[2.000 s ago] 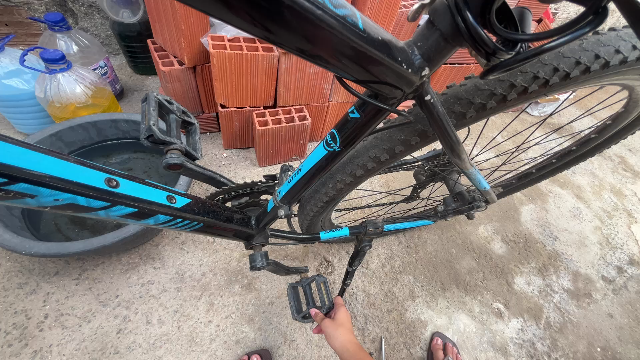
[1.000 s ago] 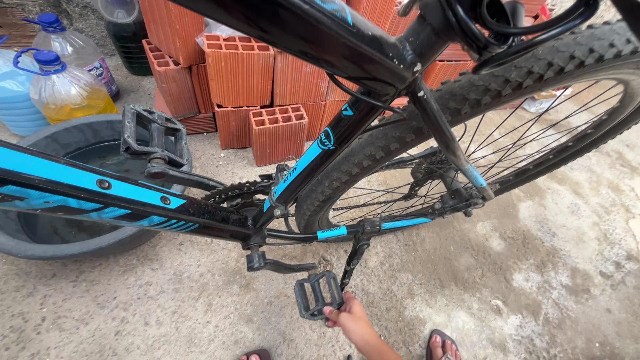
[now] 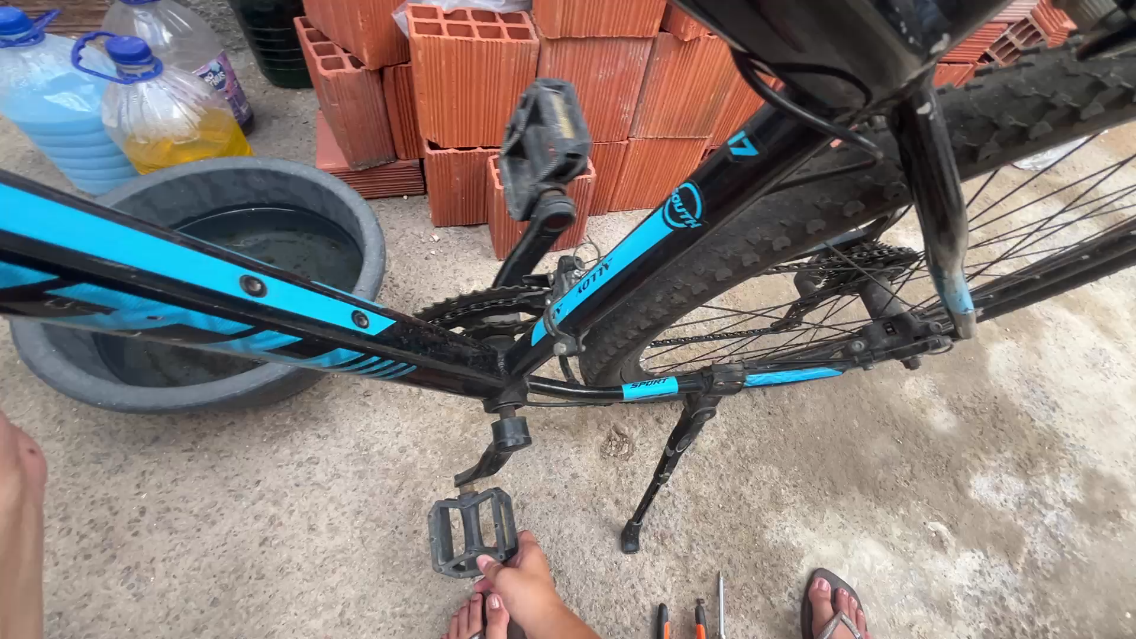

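My right hand (image 3: 519,581) grips the near black platform pedal (image 3: 473,532) of a bicycle, thumb on its near edge. That pedal hangs on its crank arm (image 3: 497,453), left of the lowered kickstand (image 3: 670,470). The far pedal (image 3: 544,146) stands higher, beyond the black and blue frame (image 3: 612,266). Chainrings (image 3: 484,306) show partly behind the frame tubes, and the rear sprockets (image 3: 856,266) sit within the spoked wheel. My left hand is not seen. Bare skin shows at the left edge; which body part it is, I cannot tell.
A grey tub (image 3: 346,213) of dark liquid stands behind the frame, near plastic jugs (image 3: 177,115) of blue and yellow liquid. Hollow clay bricks (image 3: 475,80) are stacked behind. Orange-and-black tool handles (image 3: 700,621) and a thin metal shaft (image 3: 721,603) lie between two sandalled feet (image 3: 834,603).
The near pedal, with my right hand on it, has moved left, away from the kickstand. The crank has turned, and the far pedal has swung to the right, in front of the bricks.
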